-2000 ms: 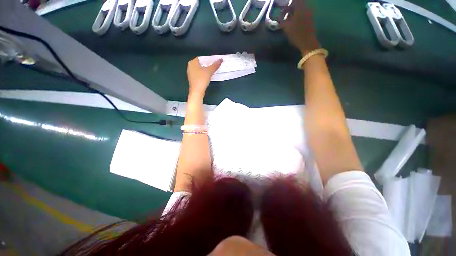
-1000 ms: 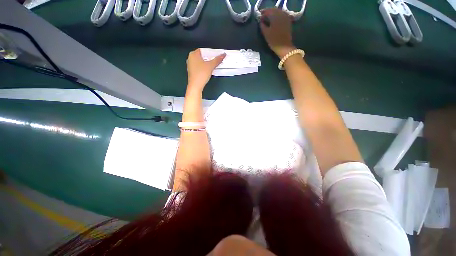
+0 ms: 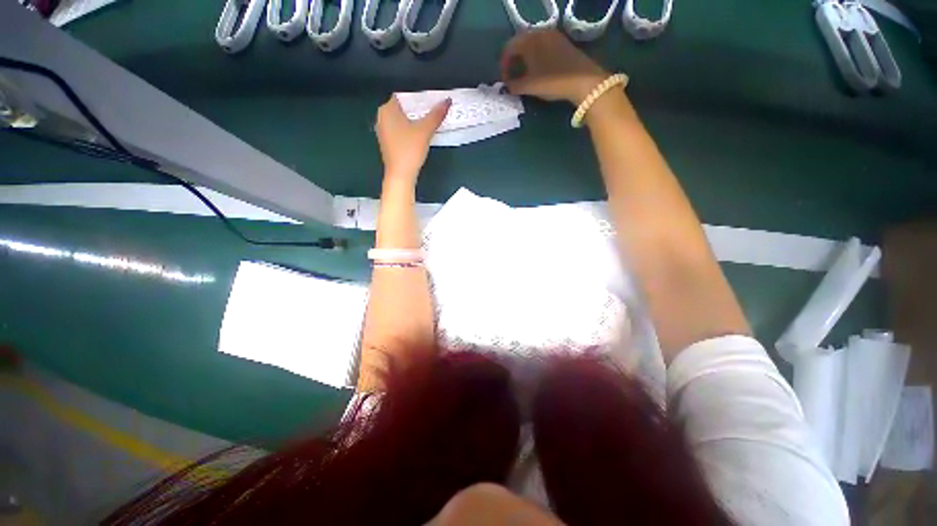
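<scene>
My left hand holds a white sticker sheet over the dark green belt, thumb on top. Rows of small round spots show on it. My right hand is at the sheet's upper right end, its fingertips touching or just above it; whether they hold a dot is too small to tell. White-grey looped plastic units stand along the belt's top edge: several at the left, three above my right hand, and two at the far right.
Large white sheets lie nearest me. A stack of white sheets lies left of my forearm. A grey post, a black cable and a pale rail are around. Curled translucent sheets lie at right, beside a brown carton.
My right hand has moved from the plastic units down and left to the sticker sheet's end. My left hand still holds the sheet. The units appear further right in the view than a second ago.
</scene>
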